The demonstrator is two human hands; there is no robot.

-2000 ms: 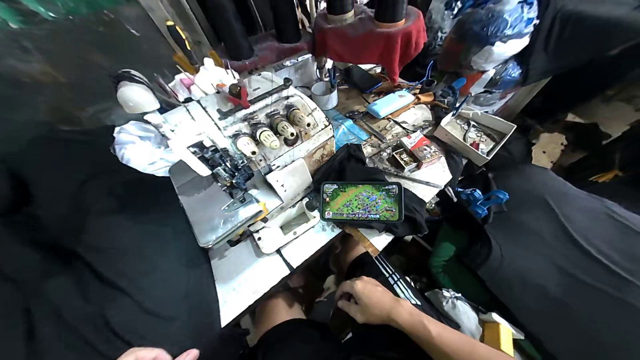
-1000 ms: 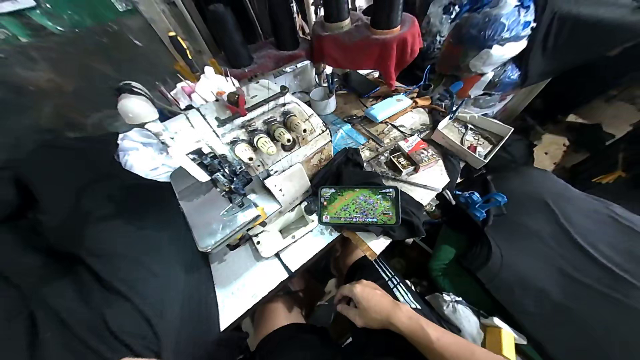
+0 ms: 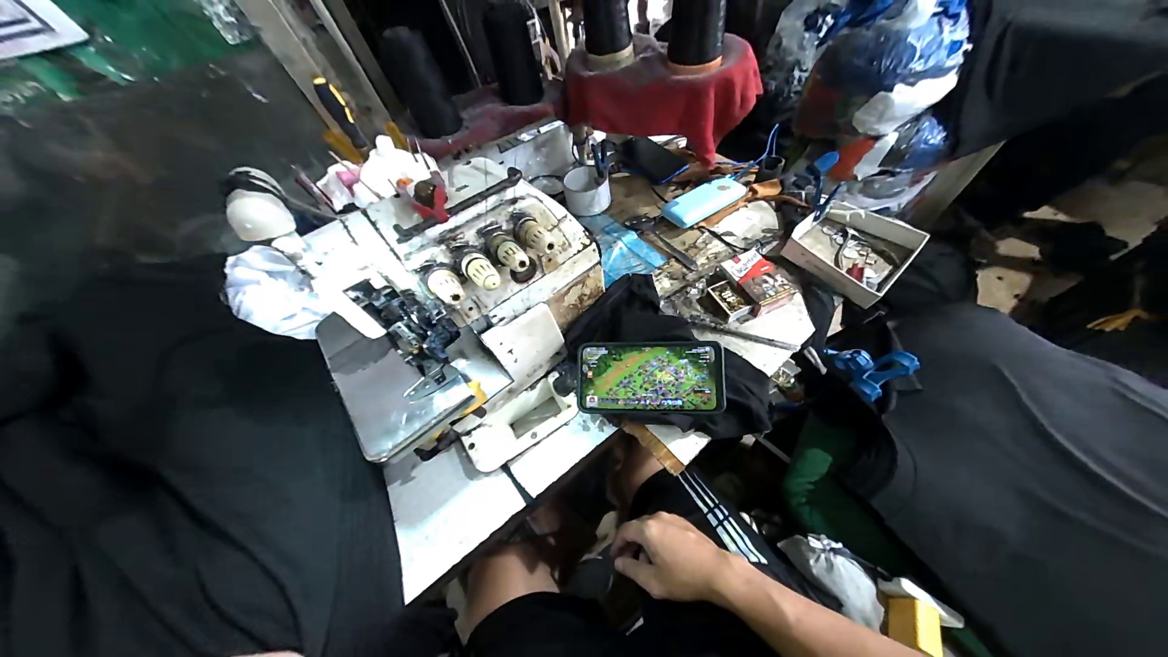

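My right hand (image 3: 671, 555) rests over my lap at the bottom centre, its fingers curled; whether anything lies under them cannot be seen. Of my left hand (image 3: 265, 654) only a sliver shows at the bottom edge, left of centre, by the black fabric (image 3: 192, 456). A smartphone (image 3: 650, 377) with a lit game on its screen lies sideways on a bunched black cloth (image 3: 630, 306) at the table's front edge. Left of it stands a white overlock sewing machine (image 3: 484, 265) with several tension dials and a metal work plate (image 3: 392, 401).
Behind the phone lie a cigarette pack (image 3: 759, 278), a light-blue case (image 3: 704, 202), a white cup (image 3: 587, 190) and an open box of small parts (image 3: 856, 252). Blue clamps (image 3: 871, 370) are at the right. Black thread cones (image 3: 697, 35) stand at the back. Dark fabric (image 3: 1031, 456) fills the right.
My left hand, more visible at the bottom edge two seconds ago, is now almost wholly out of view. My right hand has stayed over my lap.
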